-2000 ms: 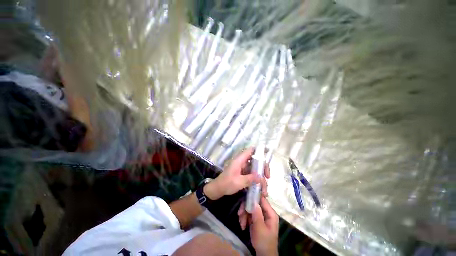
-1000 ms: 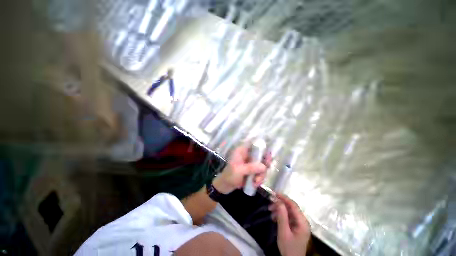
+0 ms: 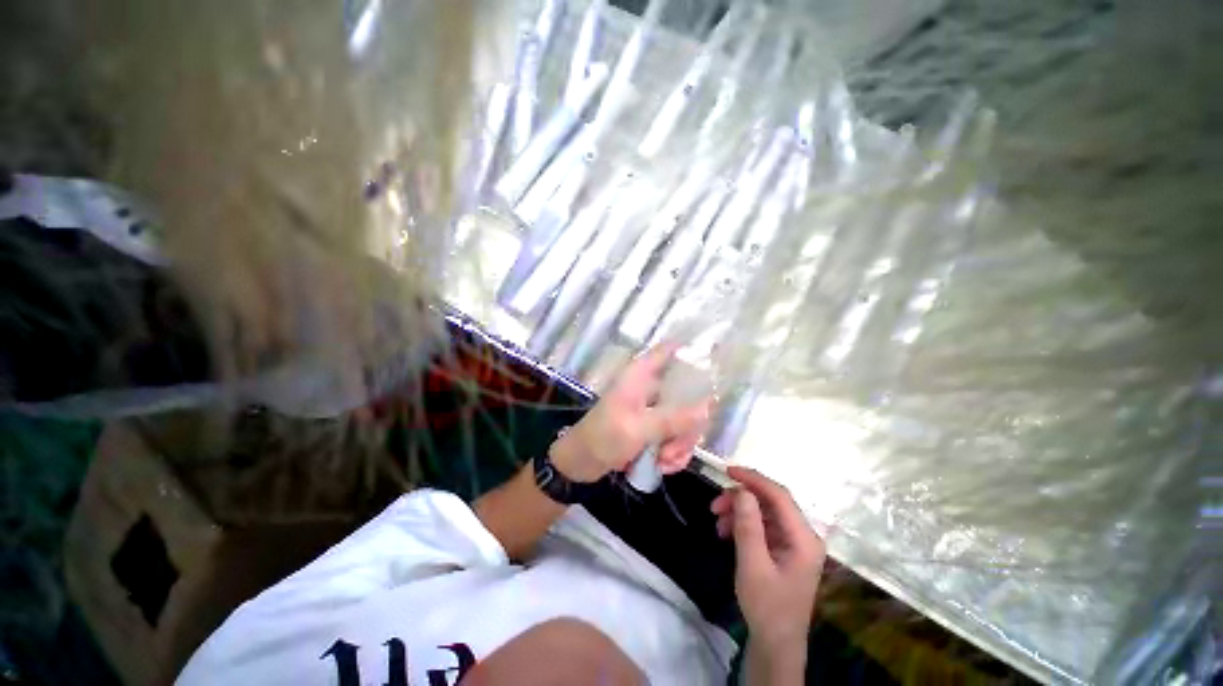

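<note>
My left hand [image 3: 633, 426], with a dark wristwatch, is closed around a white to silver-grey tube [image 3: 647, 469]. The tube's lower end shows below my fingers; the upper part is blurred. My right hand [image 3: 771, 536] is just to the right, apart from the tube, with thumb and forefinger close together. Whether something small is pinched there I cannot tell. Many similar white tubes [image 3: 677, 248] lie slanted side by side on the bench beyond my hands.
The pale, glossy bench [image 3: 1060, 456] runs diagonally, its near edge beside my hands. A cardboard box [image 3: 181, 536] with a dark hand hole is at lower left. Something yellow [image 3: 925, 650] is under the bench edge. Pale hair-like streaks blur the upper left. Shiny tubes lie at far right.
My hands were together on the tube two seconds ago; my right hand is now apart from it. The view has shifted, and the blue-handled cutters seen earlier no longer show.
</note>
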